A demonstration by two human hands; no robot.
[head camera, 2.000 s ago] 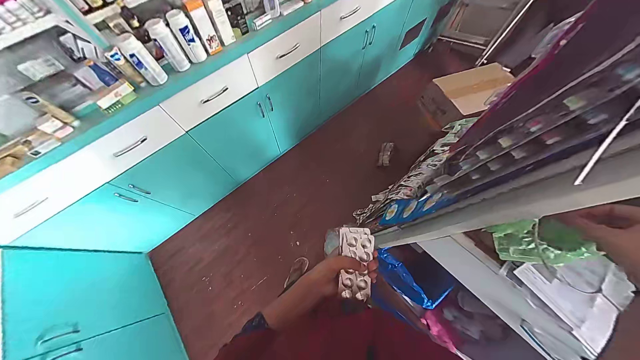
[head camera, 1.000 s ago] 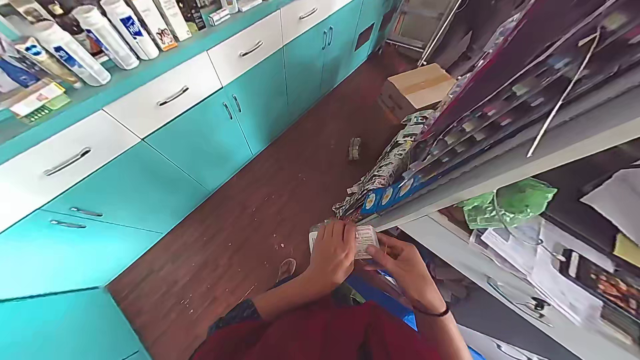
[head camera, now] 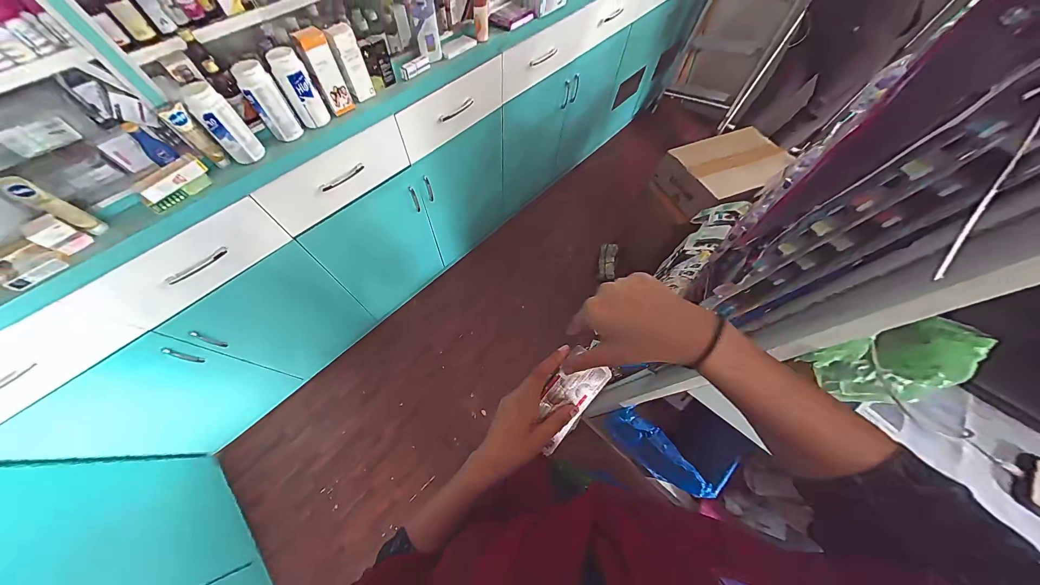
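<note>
A silvery blister pack [head camera: 578,394] with reddish marks is held low over the brown floor, near the edge of the counter on the right. My left hand [head camera: 524,414] grips its near side between thumb and fingers. My right hand [head camera: 630,325], a dark band on its wrist, is bent over the far end of the pack, thumb and fingertips at its edge. The fingertips of the right hand are partly hidden, so whether they pinch the pack is not clear.
Teal cabinets [head camera: 374,260] with white drawers run along the left, bottles [head camera: 223,122] on their top. A cardboard box [head camera: 723,166] stands on the floor ahead. At right are a shelf rack, a green plastic bag [head camera: 902,357] and an open drawer with blue plastic [head camera: 666,455].
My right hand has come from the green bag to the blister pack, then risen over its far end. My left hand has kept hold of the pack, whose round pockets faced up two seconds ago.
</note>
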